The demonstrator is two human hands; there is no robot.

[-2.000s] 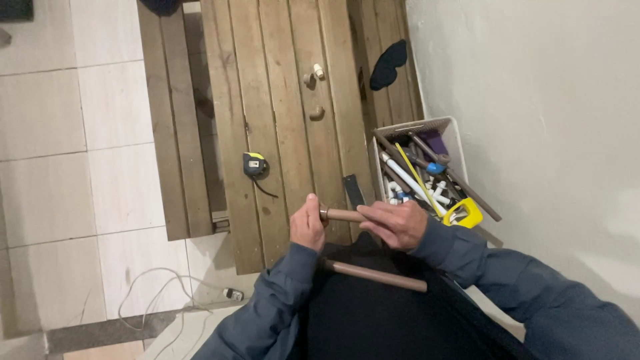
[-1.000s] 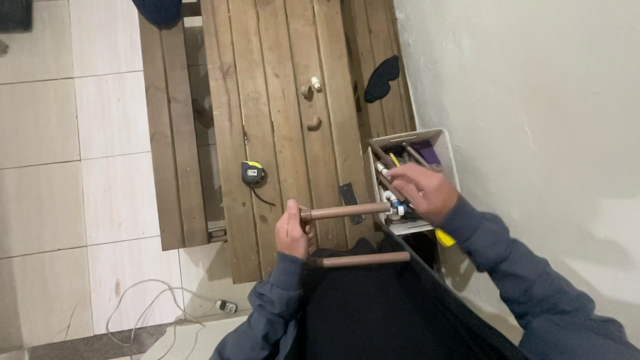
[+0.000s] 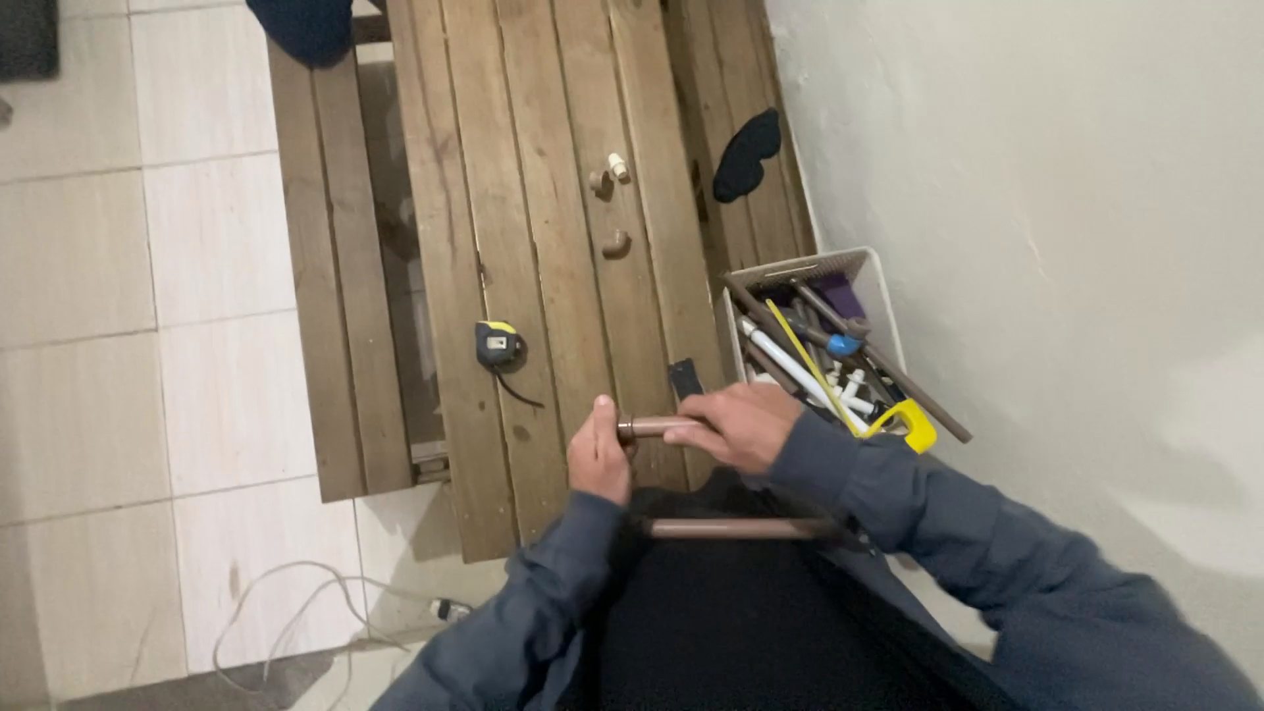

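Observation:
Between my hands lies a brown plastic pipe (image 3: 652, 427). My left hand (image 3: 600, 452) grips its left end, where a fitting or collar shows, and my right hand (image 3: 741, 427) is closed around the right part, hiding that end. A second brown pipe (image 3: 736, 529) rests across my lap, just below. On the wooden slatted table (image 3: 563, 326) are a brown elbow fitting (image 3: 616, 244), another brown fitting (image 3: 599, 184), a white fitting (image 3: 618, 166) and a black and yellow tape measure (image 3: 499, 344). A dark flat piece (image 3: 683, 377) lies beside my right hand.
A white plastic basket (image 3: 886, 306) by the wall holds pipes, white fittings and a yellow-framed hacksaw (image 3: 913, 425). A black eye mask (image 3: 748, 156) lies on the bench along the wall. A cable (image 3: 326, 578) trails over the tiled floor at the lower left.
My right hand has moved left from over the basket and now closes on the pipe, which my left hand still holds.

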